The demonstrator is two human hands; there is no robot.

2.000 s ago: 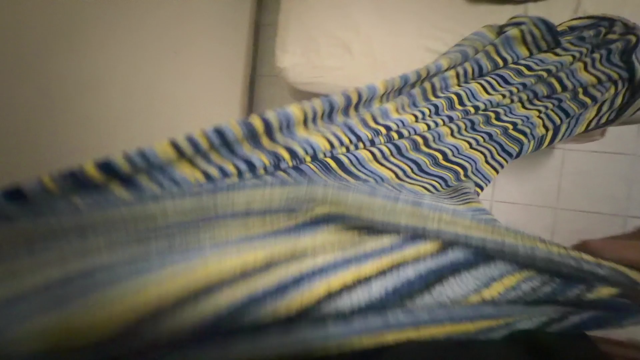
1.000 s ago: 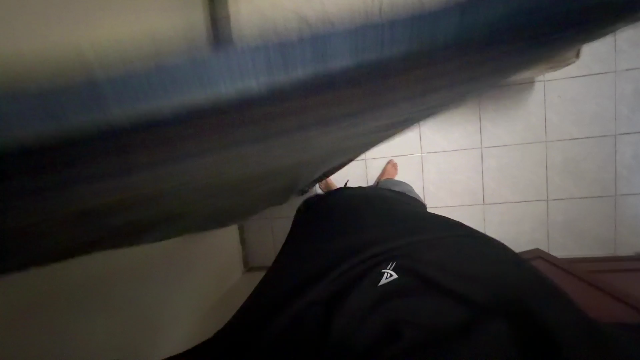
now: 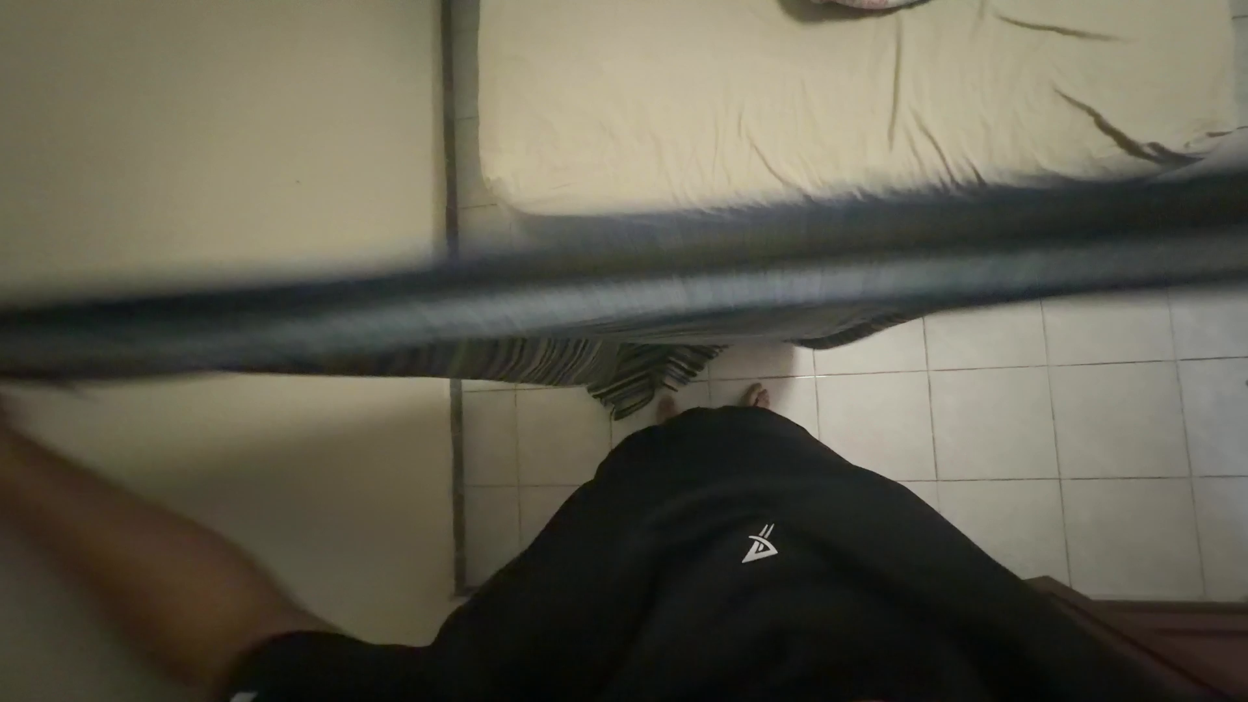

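Note:
A striped cloth [image 3: 624, 302] in blue, grey and yellowish tones stretches blurred across the whole width of the view, its lower part hanging near my feet. My left forearm reaches up along the left edge toward the cloth's left end. My left hand is beyond the frame or lost in blur there, so its grip cannot be seen. Neither my right arm nor my right hand shows. Beyond the cloth lies a mattress [image 3: 780, 107] with a wrinkled cream sheet.
A pale wall [image 3: 214, 127] runs along the left. Below are white floor tiles [image 3: 994, 419] and my bare feet [image 3: 756, 395]. A dark reddish-brown wooden piece [image 3: 1170, 634] stands at the lower right. Part of a patterned item [image 3: 877, 3] rests on the mattress.
The striped cloth, broad and slanting before, now forms a narrower band across the view. The mattress, out of sight one second ago, shows again, and my left forearm has come into view.

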